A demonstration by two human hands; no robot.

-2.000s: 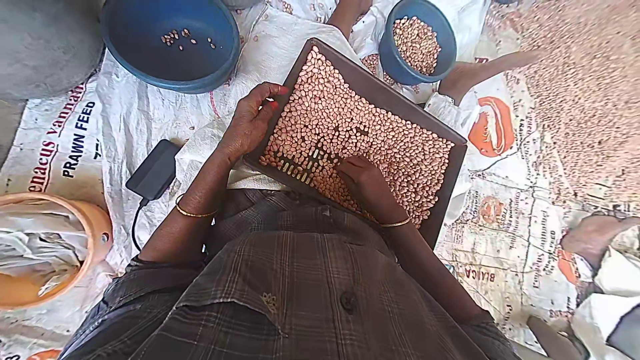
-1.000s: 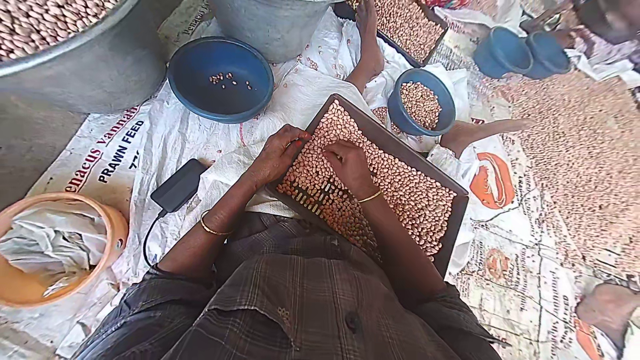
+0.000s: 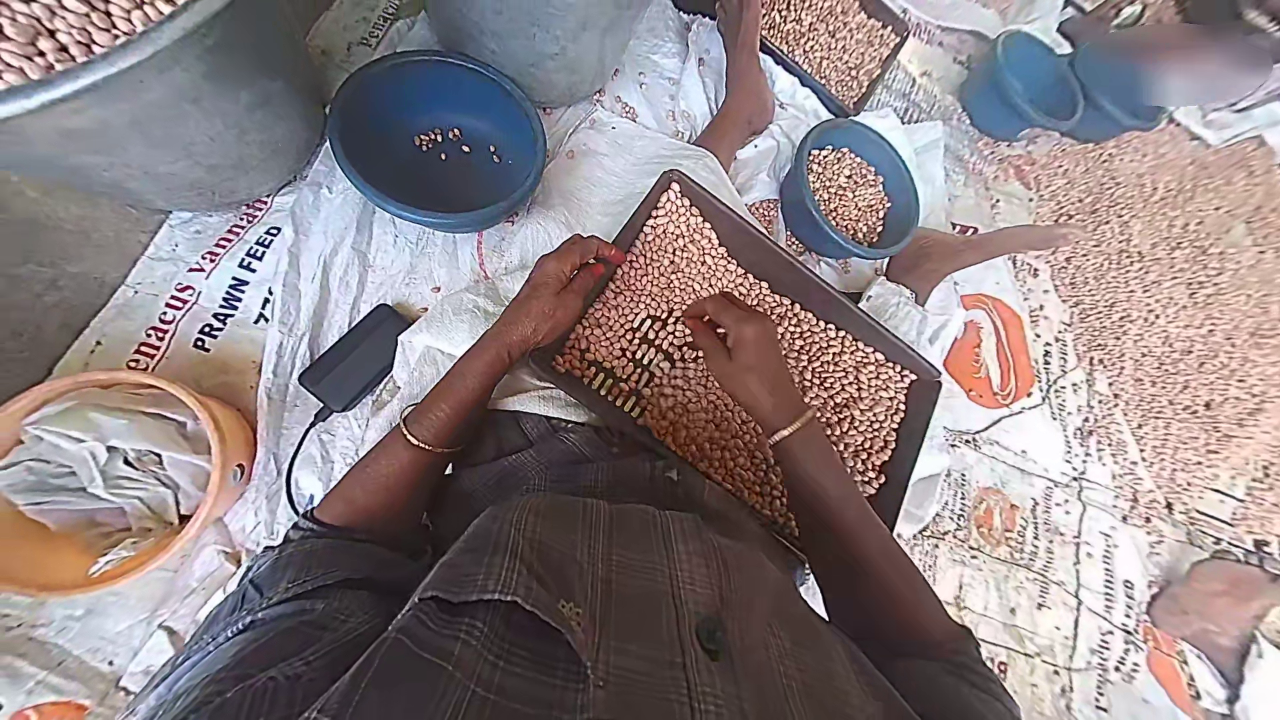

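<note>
A dark rectangular tray (image 3: 815, 290) lies tilted across my lap, mostly covered with shelled peanuts (image 3: 850, 370). At its left part the slotted bottom shows through. My left hand (image 3: 560, 295) grips the tray's upper left rim, thumb and fingers closed around it. Over the middle of the peanuts is my right hand (image 3: 735, 345), its fingertips bent together close to the bared slots; whether a nut is between them cannot be told. A blue bowl (image 3: 440, 140) at the upper left holds several loose peanuts, and a smaller blue tub (image 3: 850, 190) beyond the tray is partly filled with them.
Large metal pots (image 3: 190, 110) stand at the upper left. An orange tub (image 3: 235, 450) with white sacking is at the left, near a black device (image 3: 352, 358) on a cable. Peanuts (image 3: 1180, 300) are spread on sacks at right. Another person's bare feet (image 3: 920, 262) flank the small tub.
My right hand has moved from beside my left hand, near the tray's upper left, toward the tray's middle. My left hand stays at the rim. The view has shifted.
</note>
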